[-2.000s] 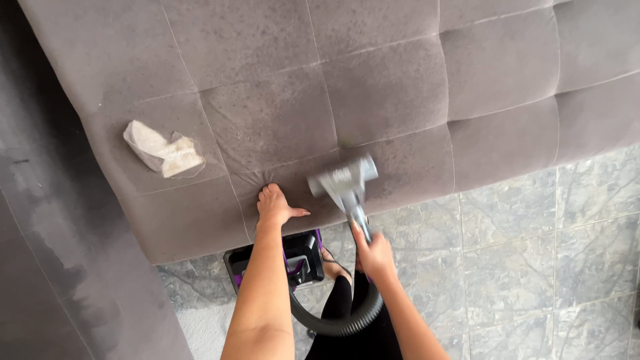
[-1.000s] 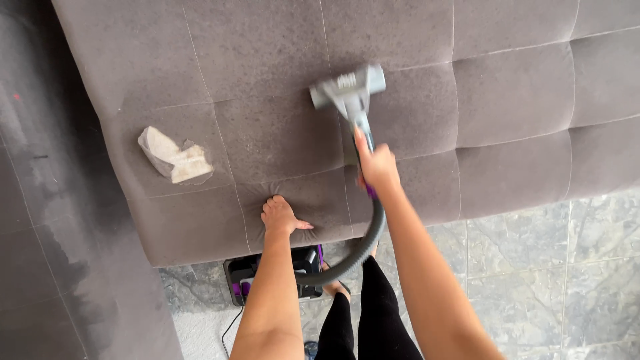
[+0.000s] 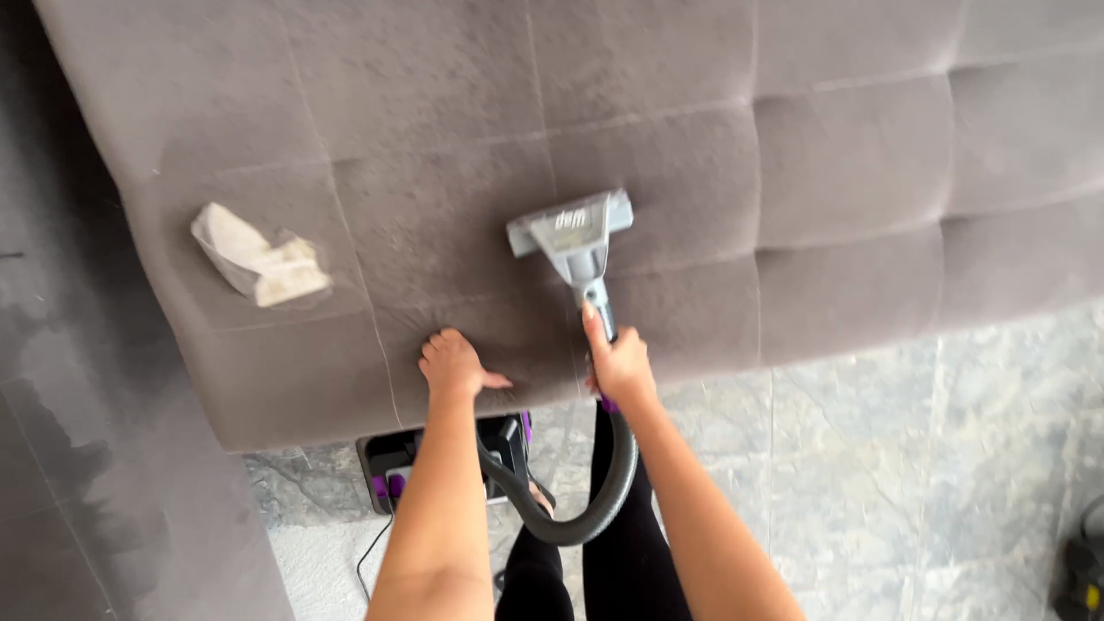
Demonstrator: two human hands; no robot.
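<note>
My right hand [image 3: 623, 360] grips the handle of a grey upholstery nozzle [image 3: 573, 233], whose wide head rests on a tufted grey-brown sofa seat [image 3: 862, 155]. From the handle a dark corrugated hose [image 3: 569, 528] loops down toward a black and purple cleaning machine [image 3: 379, 483] on the floor, partly hidden behind my left forearm. Near the seat's front edge, my left hand [image 3: 453, 364] presses on the fabric with its thumb spread and holds nothing. To its upper left lies a crumpled off-white cloth [image 3: 259, 259]. Darker, mottled patches mark the fabric around the nozzle.
Another grey upholstered section [image 3: 164, 517] with dark patches runs along the left. The floor has grey marbled tiles [image 3: 862, 483]. A thin black cord [image 3: 362, 561] trails from the machine. At the lower right edge stands a dark object [image 3: 1082, 569] with a yellow part.
My right hand first pushed the nozzle away from the seat's front edge, then drew it partway back toward that edge. My left hand has stayed pressed on the seat.
</note>
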